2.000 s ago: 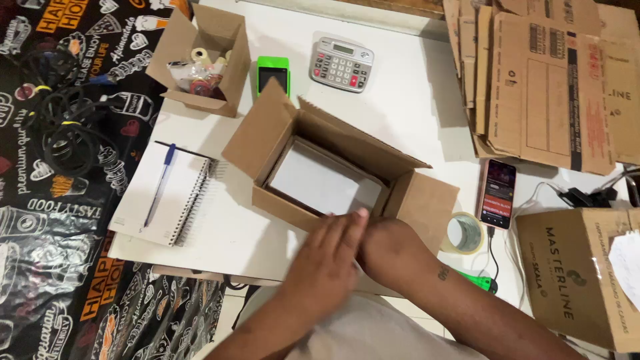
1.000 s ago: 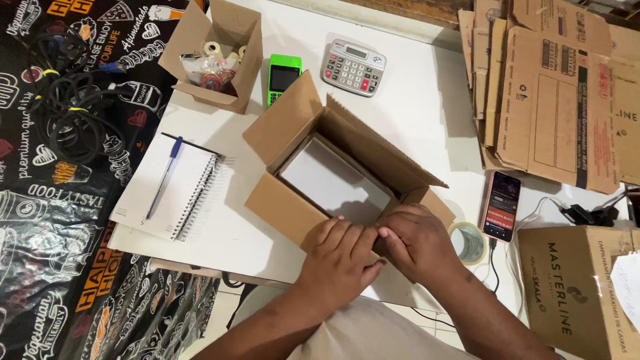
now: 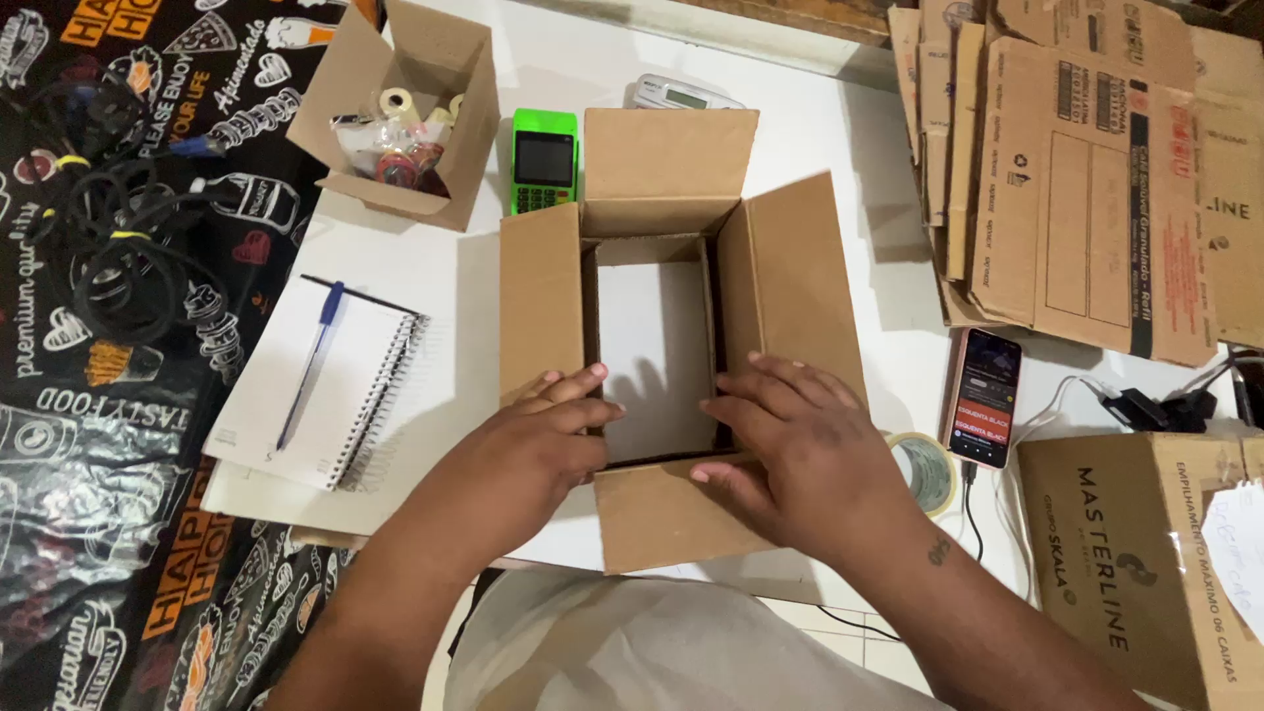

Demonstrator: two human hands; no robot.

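Note:
An open cardboard box (image 3: pixel 802 286) stands on the white table with its flaps folded outward. Inside it sits a smaller cardboard liner or box, and a white surface (image 3: pixel 656 326) shows within that, shaded by a hand's shadow. My left hand (image 3: pixel 538 444) rests over the box's left side near the front, fingertips at the inner edge. On the right side, my right hand (image 3: pixel 790 434) lies over the flap, its fingers reaching to the inner rim and its thumb over the front flap. Whether either hand grips the cardboard is hard to see.
Behind are a small box of tape rolls (image 3: pixel 464 128), a green card terminal (image 3: pixel 545 163) and a calculator (image 3: pixel 686 94). A notebook with a pen (image 3: pixel 314 365) lies left. At right are a tape roll (image 3: pixel 923 474), a phone (image 3: pixel 983 395), flattened cartons (image 3: pixel 1076 197) and a closed carton (image 3: pixel 1096 563).
The open box has turned from slanted to nearly straight before me. My hands, together at its near edge before, are now apart on its two sides. The back flap now partly covers the calculator.

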